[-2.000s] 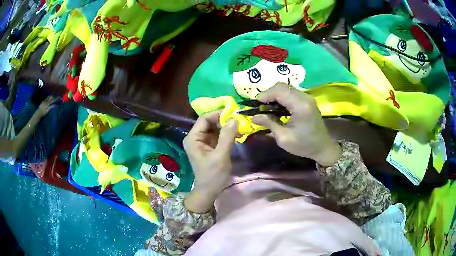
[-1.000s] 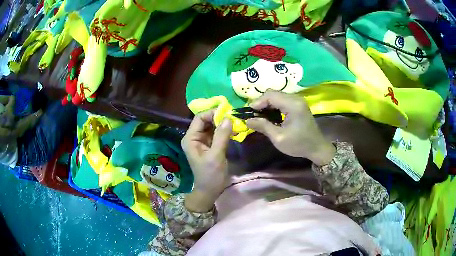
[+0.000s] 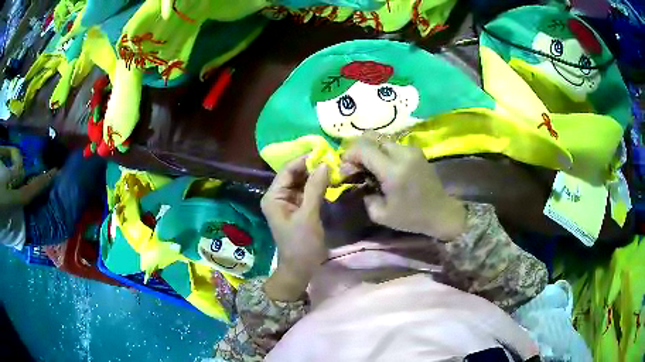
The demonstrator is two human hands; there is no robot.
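A green plush hat (image 3: 438, 81) with a yellow edge lies face up on the dark brown covered table. Its white face patch (image 3: 368, 112) and red rose (image 3: 366, 72) show. My left hand (image 3: 297, 219) pinches a bunched part of the hat's yellow band (image 3: 324, 161) between thumb and fingers. My right hand (image 3: 407, 187) is at the same bunch, just right of the left fingertips, its fingers curled. The black snips seen in it earlier are mostly hidden in the palm, with only a dark part between the fingers.
Another hat (image 3: 523, 32) with a dark cord lies upper right, near a paper card (image 3: 576, 212). Heaped hats with red bows (image 3: 152, 53) lie at the far side. A red stick (image 3: 218, 90) is on the table. A blue crate (image 3: 145, 286) holds hats at lower left. A person's arm (image 3: 32, 187) shows at left.
My right hand has turned and closed in on the yellow bunch, and the snips' blades no longer show clearly. The view has shifted slightly. The person at left has moved.
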